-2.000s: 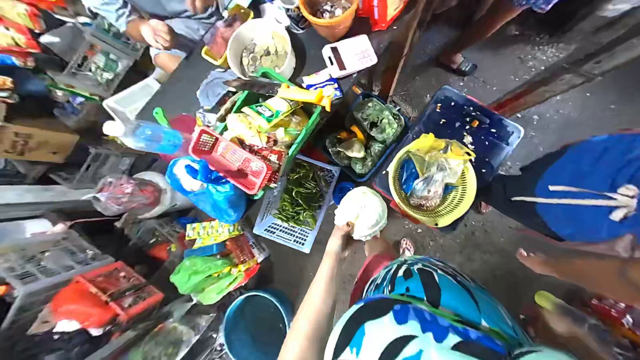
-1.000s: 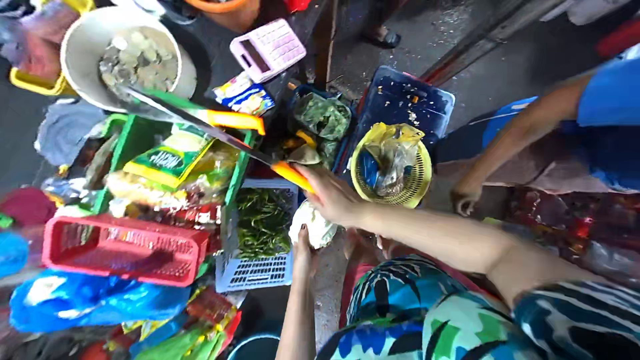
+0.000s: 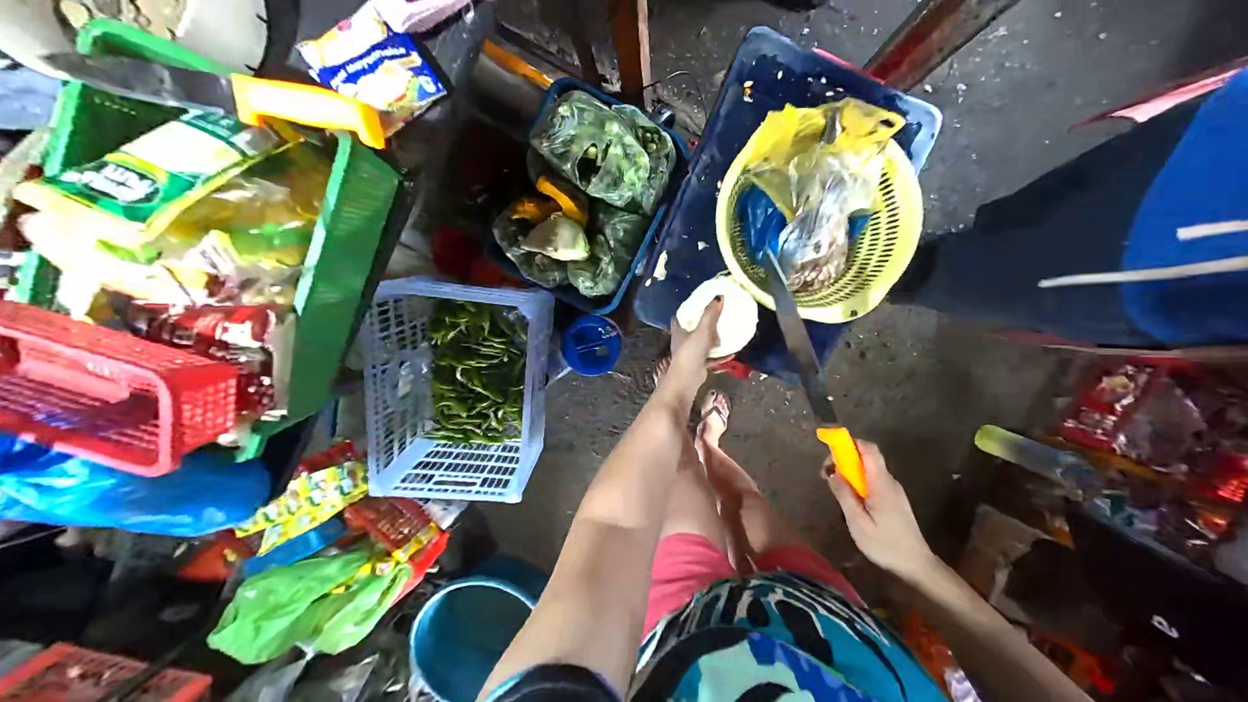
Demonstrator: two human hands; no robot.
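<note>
My left hand [image 3: 697, 334] holds a round whitish vegetable, perhaps a cabbage [image 3: 726, 317], low beside the yellow plastic basket [image 3: 902, 229]. The handle of a long knife [image 3: 804, 351] is gripped in my right hand [image 3: 873, 497]; its blade points up and away, the tip over the basket's near rim. Plastic bags [image 3: 824, 205] lie in the basket, which rests on a dark blue tray [image 3: 741, 97]. A second knife with a yellow-orange handle [image 3: 307, 105] lies across the green crate [image 3: 331, 283] at left.
A pale blue crate [image 3: 390, 390] of green chili peppers [image 3: 478, 375] stands left of my arm. Bagged vegetables [image 3: 604, 151] fill a blue bin behind it. A red basket [image 3: 107, 385], a teal bucket [image 3: 468, 634] and packets surround the left side. A person in blue [image 3: 1185, 214] is at right.
My right hand holds the knife, now right of the yellow basket; a second ago it reached across near the vegetable. My left hand still has the vegetable. The person at right has drawn an arm back.
</note>
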